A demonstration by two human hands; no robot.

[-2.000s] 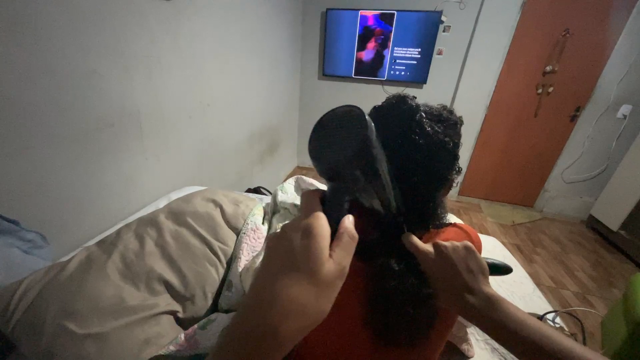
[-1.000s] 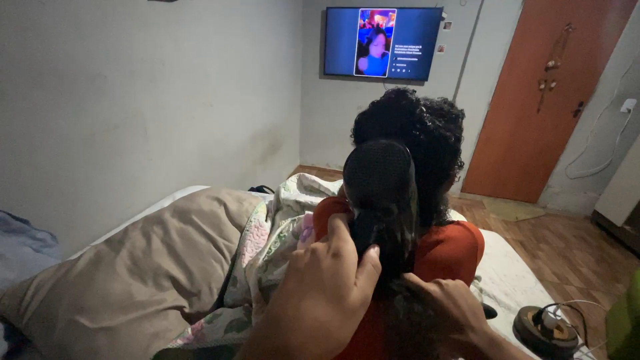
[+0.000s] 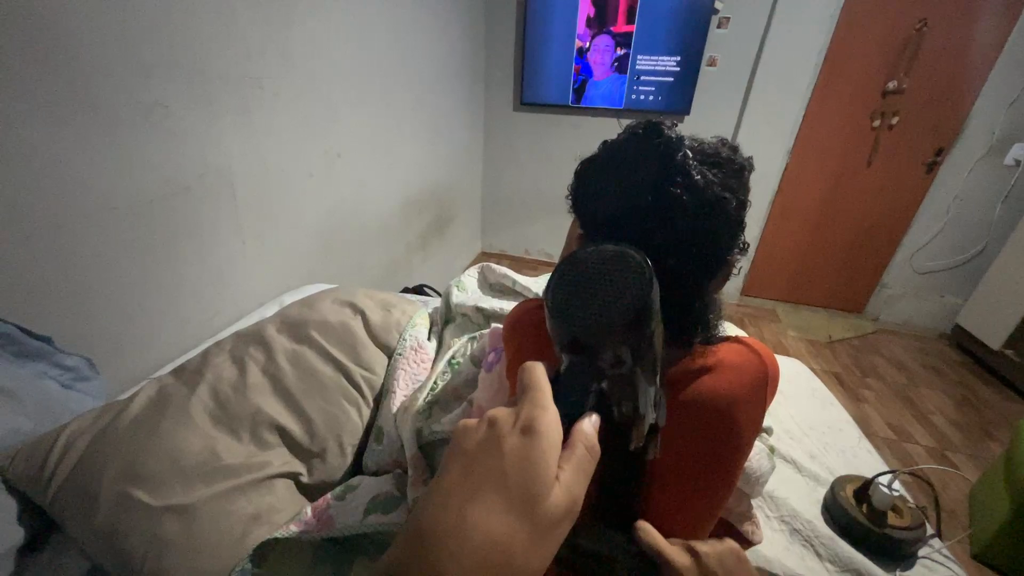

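My left hand [image 3: 512, 456] grips the handle of a black hair dryer [image 3: 604, 312], whose round rear grille faces me. In front of it sits a person with dark curly hair [image 3: 656, 192] and an orange-red top [image 3: 720, 408], seen from behind. Low in the view, my right hand [image 3: 692, 556] is at the lower back of the person, by the dark length of hair; most of it is cut off by the bottom edge. Whether it holds the hair or a brush cannot be seen.
A beige pillow [image 3: 232, 408] and a floral quilt [image 3: 448, 384] lie on the bed at the left. A round cable reel [image 3: 872, 516] with plugs sits on the white sheet [image 3: 808, 448] at the right. Beyond are a wall television [image 3: 544, 56] and an orange-brown door [image 3: 864, 160].
The hair dryer has come down from beside the person's head to behind the upper back. My right hand has moved lower, toward the bottom edge. The view has tilted down somewhat.
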